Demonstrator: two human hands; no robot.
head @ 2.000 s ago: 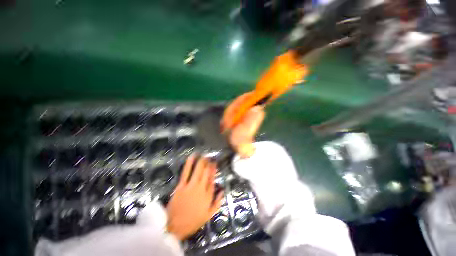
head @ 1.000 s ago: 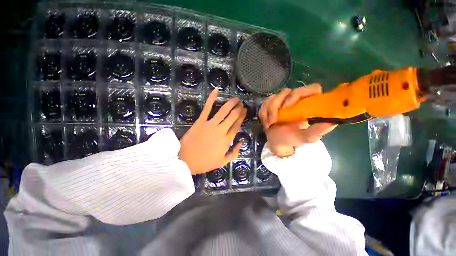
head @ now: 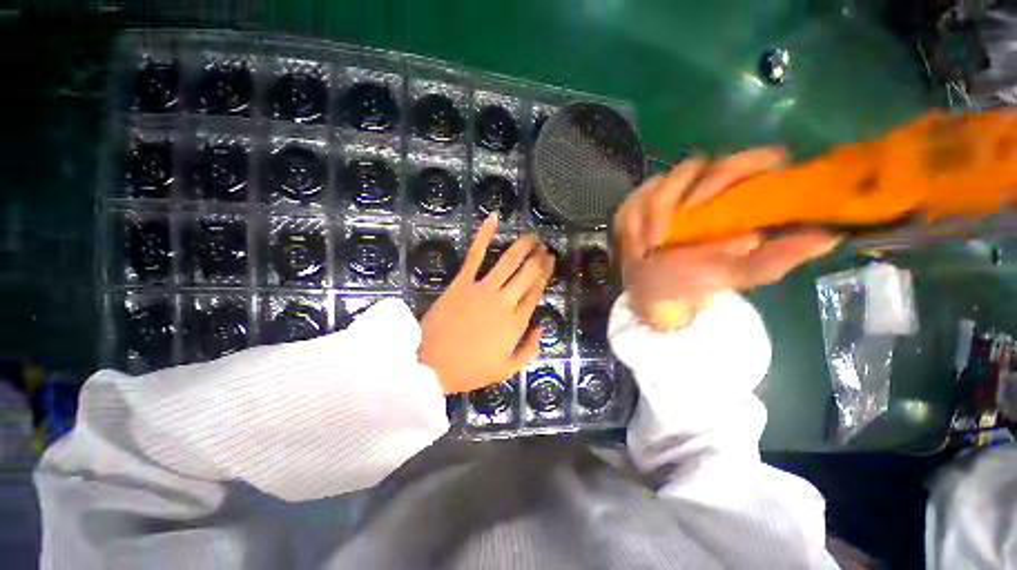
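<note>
The clear blister tray (head: 335,212) lies in front of me with a round black unit (head: 298,173) in many of its square pockets. A dark grey perforated disc (head: 588,165) lies over pockets at the tray's right side. My right hand (head: 703,234) is closed around the orange power driver (head: 892,178), held level and pointing left; its tip is hidden by my hand. My left hand (head: 482,317) rests over the tray, fingers spread a little, near units in the middle rows. Whether its fingertips touch a unit or hold something small is not clear.
A small black-and-silver piece (head: 774,65) lies on the green surface (head: 691,67) beyond the tray. A crinkled clear bag (head: 864,345) lies at the right. Dark clutter stands at the far right edge. A white sleeve (head: 972,507) of another person shows at the lower right.
Since one second ago my right hand and the driver have moved right, slightly away from my left hand. My left hand stays over the same part of the tray. The view has shifted slightly.
</note>
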